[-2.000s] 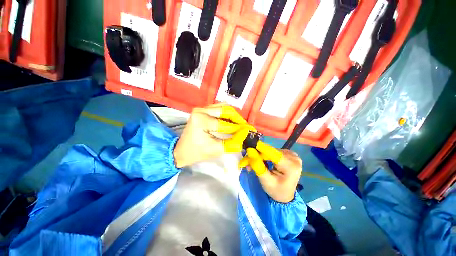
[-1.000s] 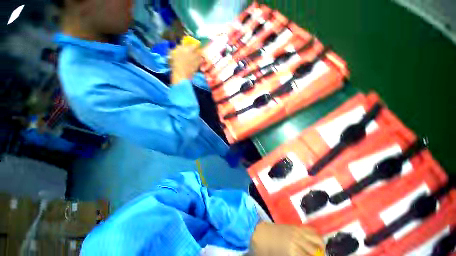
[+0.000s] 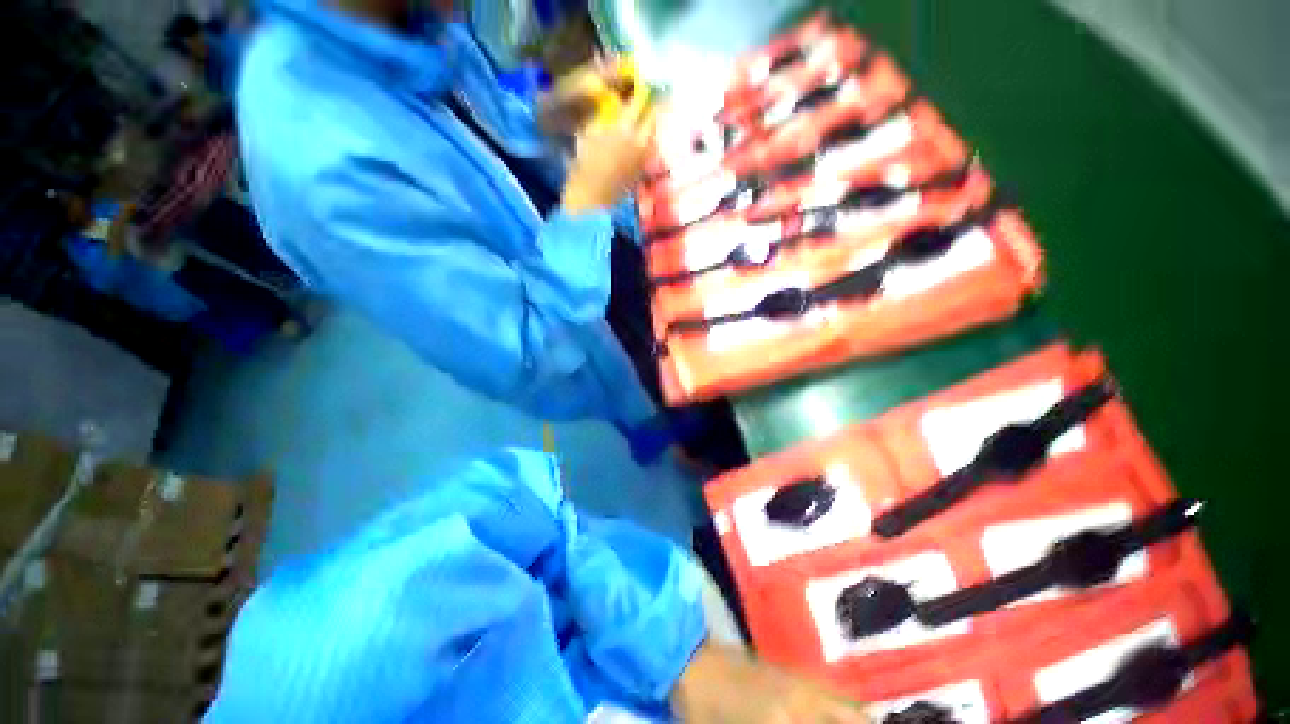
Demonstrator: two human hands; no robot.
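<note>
An orange-red watch tray point(image 3: 976, 495) lies at the lower right. Dark watches with black straps, such as one watch point(image 3: 1013, 450), lie in its compartments on white slips point(image 3: 995, 419). Part of my left hand point(image 3: 757, 689) shows at the bottom edge, beside the tray's near side. Its fingers are blurred and cut off by the picture's edge, so I cannot tell whether it holds anything. My right hand is out of the picture.
A second orange-red tray point(image 3: 849, 333) with watches lies further along the green bench point(image 3: 1132, 283). A person in a blue smock point(image 3: 410, 241) works beside that tray, with yellow on the fingertips. Cardboard boxes point(image 3: 142, 545) stand on the floor at the left.
The view has swung from the hands working on a small dark piece to the neighbouring worker. Since a second ago, the trays and my left hand have shifted lower in the picture.
</note>
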